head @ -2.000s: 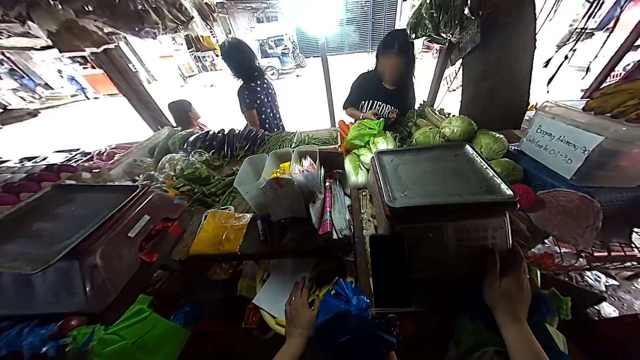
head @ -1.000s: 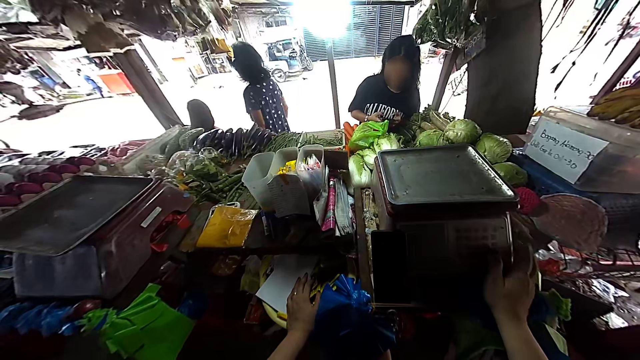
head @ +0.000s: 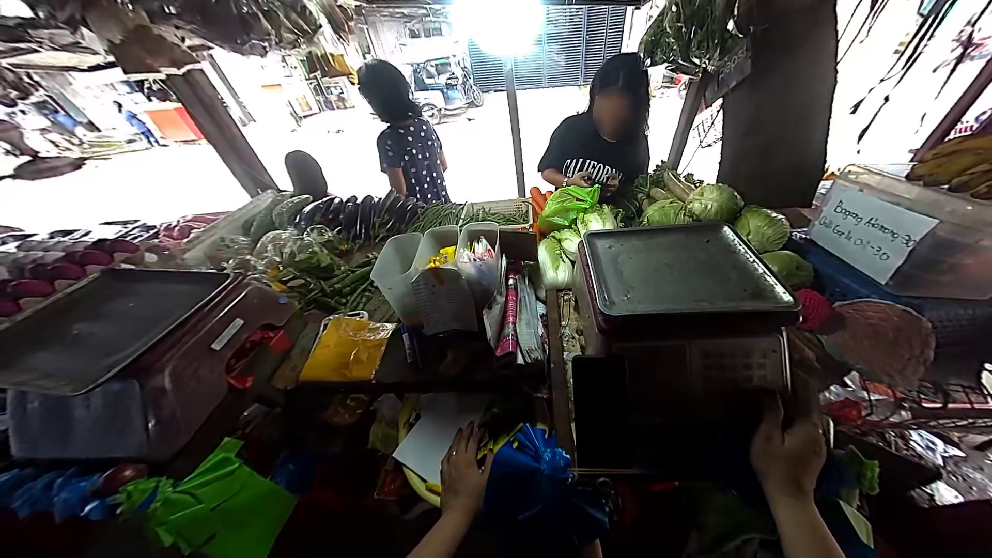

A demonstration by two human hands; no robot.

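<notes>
My left hand [head: 465, 473] rests low at the centre, between a sheet of white paper [head: 443, 434] and a tied blue plastic bag [head: 531, 473]; I see nothing gripped in it. My right hand [head: 787, 453] is at the lower right corner of a digital weighing scale [head: 697, 372] with a metal tray [head: 686, 267] on top. Its fingertips are lost in shadow, so whether they grip the scale is unclear. A dark phone-like slab [head: 601, 411] stands at the scale's left front. Plastic containers [head: 399, 275] with small packets stand left of the scale.
A second scale's tray [head: 108, 322] is at the left, above green plastic bags [head: 229, 496]. Eggplants [head: 356, 217], napa cabbage [head: 554, 263] and round cabbages [head: 713, 203] line the far side. Two people [head: 411, 147] [head: 601, 132] stand beyond the stall. A clear bin [head: 945, 256] bears a handwritten sign.
The person in the dotted top has turned and stands a little further right than two seconds ago. Both my hands stay in about the same places.
</notes>
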